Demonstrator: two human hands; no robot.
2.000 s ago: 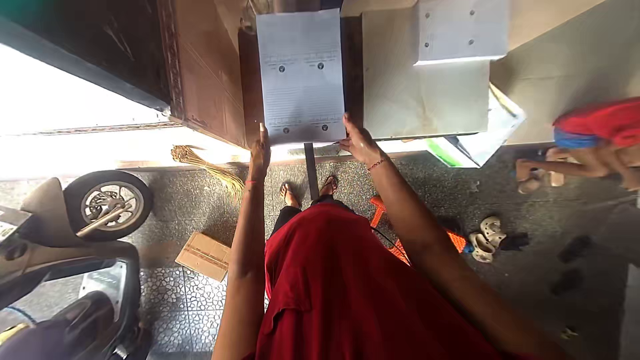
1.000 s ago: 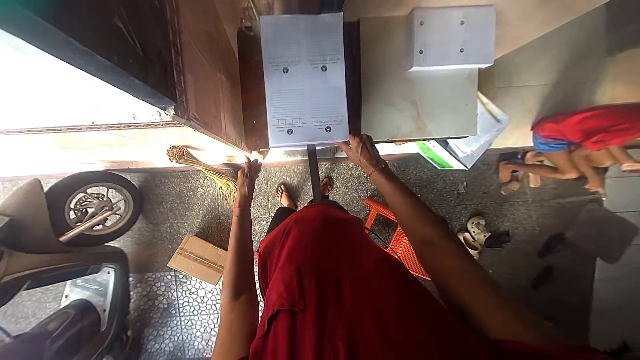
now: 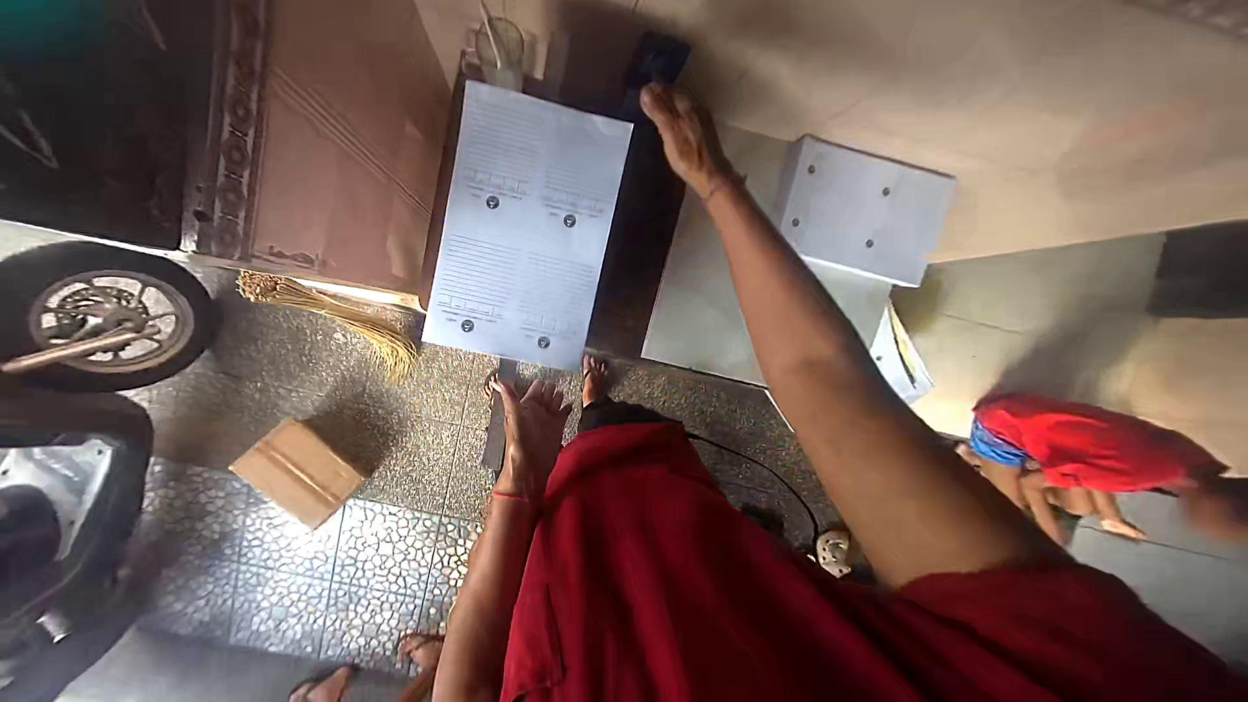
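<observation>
A large printed paper sheet, perhaps the top of a stack, lies on a dark table. It bears ruled lines and several small round marks. My left hand is just below the sheet's near edge, fingers spread, holding nothing. My right hand reaches past the sheet's upper right corner. Its fingertips are beside a small dark object at the table's far end; whether they touch it is unclear. To the right, a stack of printed paper sits on a grey surface.
A motorbike wheel, a cardboard box and a bundle of straw-coloured strands are on the left. A clear container stands at the table's far end. Another person crouches at right; another person's feet show at bottom left.
My right hand has left the sheet's near edge and moved up beyond its far right side. My left hand has moved right, below the sheet. The view has shifted and turned.
</observation>
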